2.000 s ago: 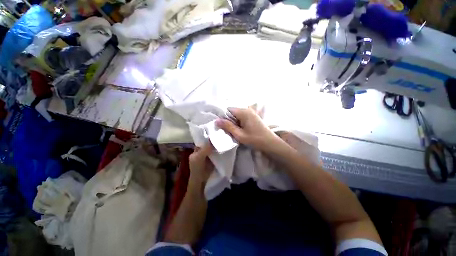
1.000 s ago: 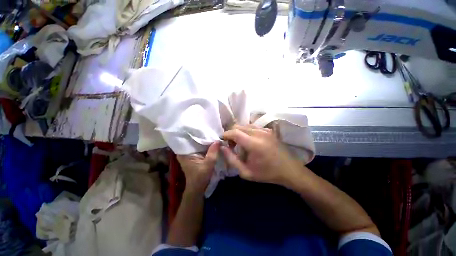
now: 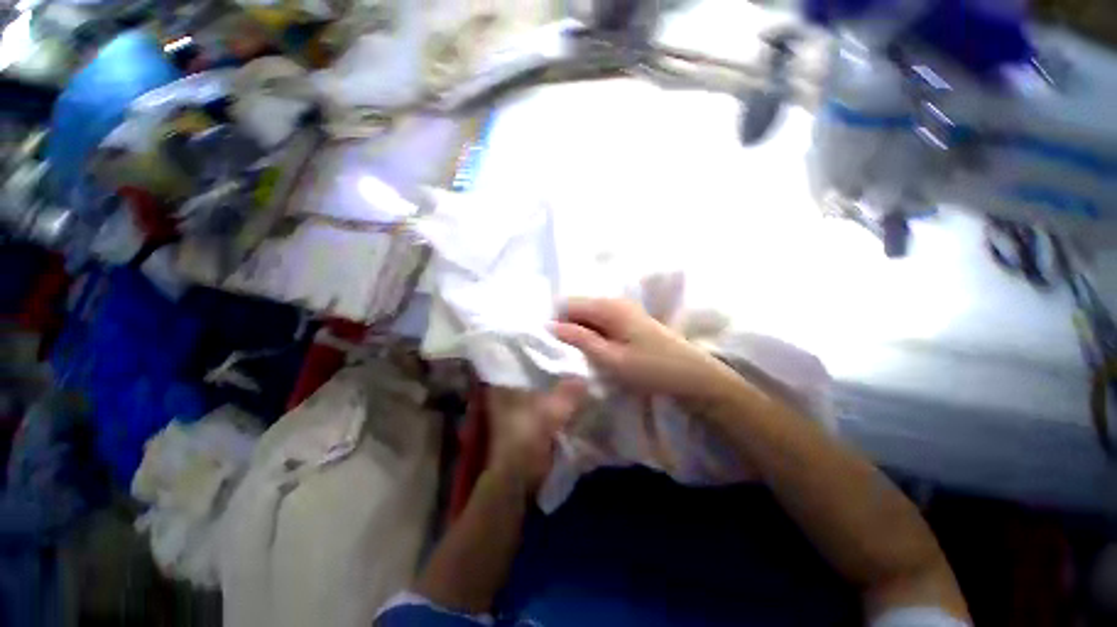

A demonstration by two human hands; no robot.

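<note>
White and cream cloth [image 3: 496, 288] lies bunched at the table's front edge, left of the machine, and hangs partly over the edge. My right hand [image 3: 631, 349] holds the cloth from the right, fingers pointing left. My left hand [image 3: 527, 429] is blurred and lies at the lower edge of the cloth, its fingertips against it near my right hand. The cloth partly hides the fingers of both hands. The sewing machine [image 3: 955, 147] stands to the right, blurred, its presser foot away from the cloth.
Shears [image 3: 1096, 355] and small black scissors [image 3: 1019, 251] lie right of the needle area. A grey oval part [image 3: 762, 110] hangs left of the machine head. Cream garments [image 3: 331, 514] hang below the table at left. Cloth and bags are heaped at the far left.
The whole view has shifted and blurred, so the machine and table sit lower and further right. The white cloth between my hands is folded differently, and my right hand's fingers now point left over it.
</note>
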